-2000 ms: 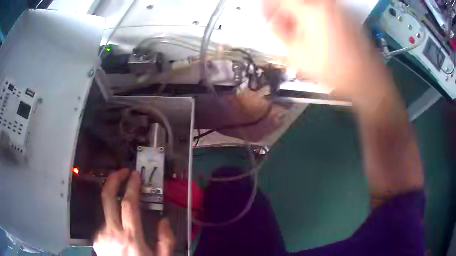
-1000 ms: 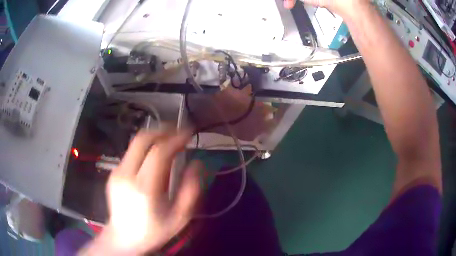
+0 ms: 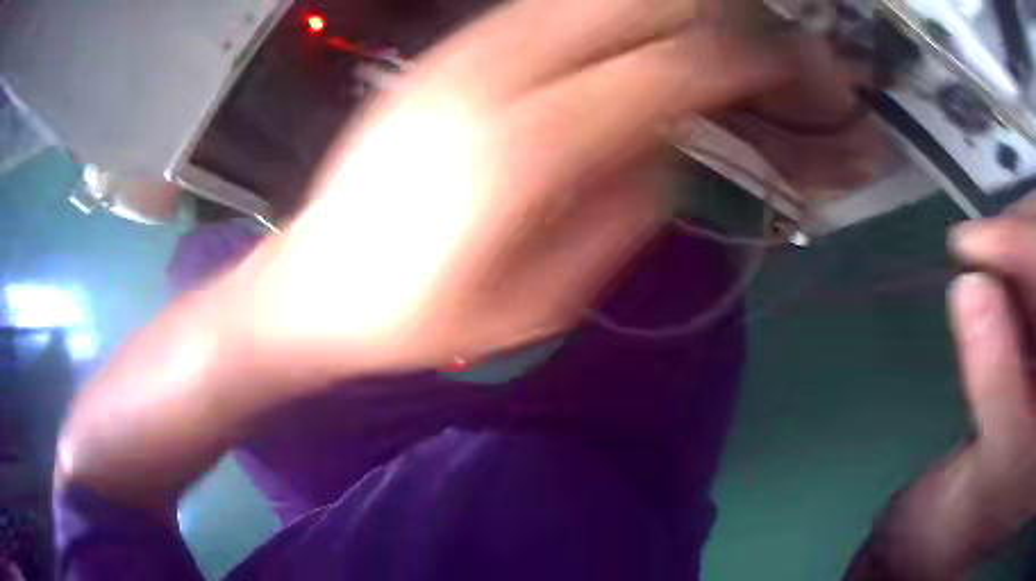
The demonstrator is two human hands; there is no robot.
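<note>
My left hand (image 3: pixel 477 204) is large and blurred across the middle, stretched toward the upper right; whether its fingers hold anything is not clear. My right hand (image 3: pixel 994 329) is cut off by the right edge, thumb and finger close together; a faint thin line runs left from near them, but I cannot tell if they grip it. The pale grey hinged cover (image 3: pixel 125 68) is at the upper left. Beside it, the dark open machine housing (image 3: pixel 256 142) shows a red indicator light (image 3: pixel 316 23). My left hand hides part of the housing.
Clear tubing (image 3: pixel 682 331) loops over my purple-clothed lap (image 3: pixel 511 488). The white bench (image 3: pixel 1005 131) with cables and dark fittings is at the upper right. Green floor (image 3: pixel 818 454) shows beyond my lap. A pale shoe-like shape (image 3: pixel 142 199) is left, below the cover.
The view has shifted, so the housing sits higher. My left hand has moved from the housing opening toward the upper right. My right hand has come down from the bench top to the right edge.
</note>
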